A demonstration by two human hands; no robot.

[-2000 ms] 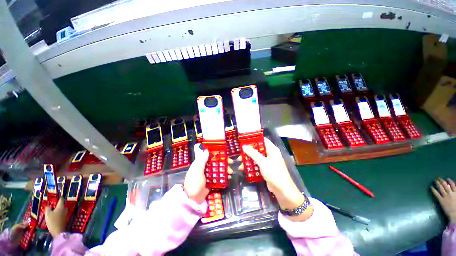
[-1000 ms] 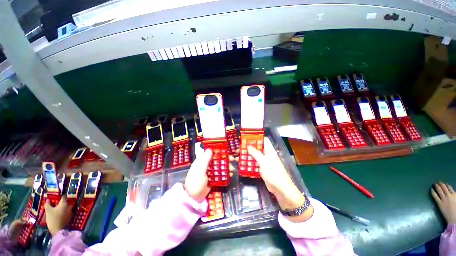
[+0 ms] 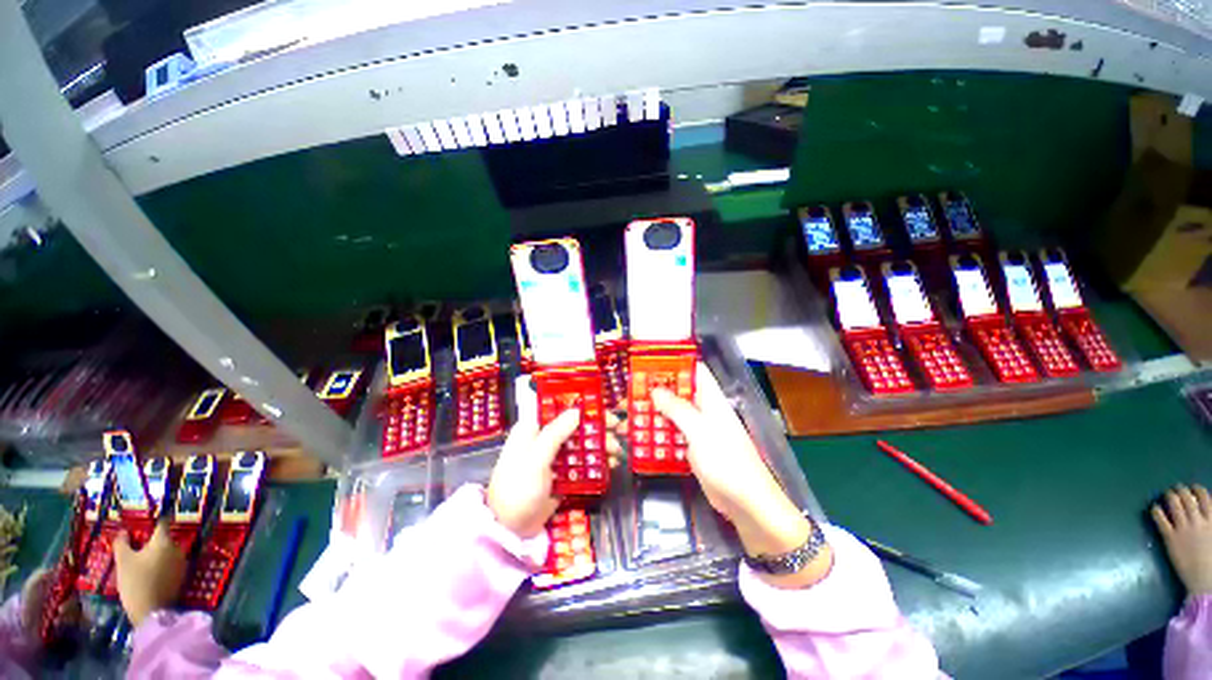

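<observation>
My left hand [image 3: 529,468] is shut on an open red flip phone [image 3: 556,314], held upright with its thumb on the keypad. My right hand [image 3: 712,445] holds a second open flip phone [image 3: 661,288] beside it, thumb on the keypad, which glows orange. Both main displays are lit white, and a dark oval sits above each. Below them is a stack of clear blister trays [image 3: 718,565]. A phone with a lit orange keypad [image 3: 569,545] lies in the tray under my left hand. The fingers behind the phones are mostly hidden.
Open phones stand behind the trays [image 3: 405,385] and in rows at right [image 3: 872,332], beside a white paper sheet [image 3: 784,348]. A red pen [image 3: 933,481] and dark pen [image 3: 920,567] lie right, a blue stick [image 3: 285,574] left. Other people's hands show left [image 3: 149,571] and right [image 3: 1183,531].
The phone in my right hand has moved slightly left, closer to the other one. My left thumb has moved up and inward over the keypad. The coworker's hands at left have shifted.
</observation>
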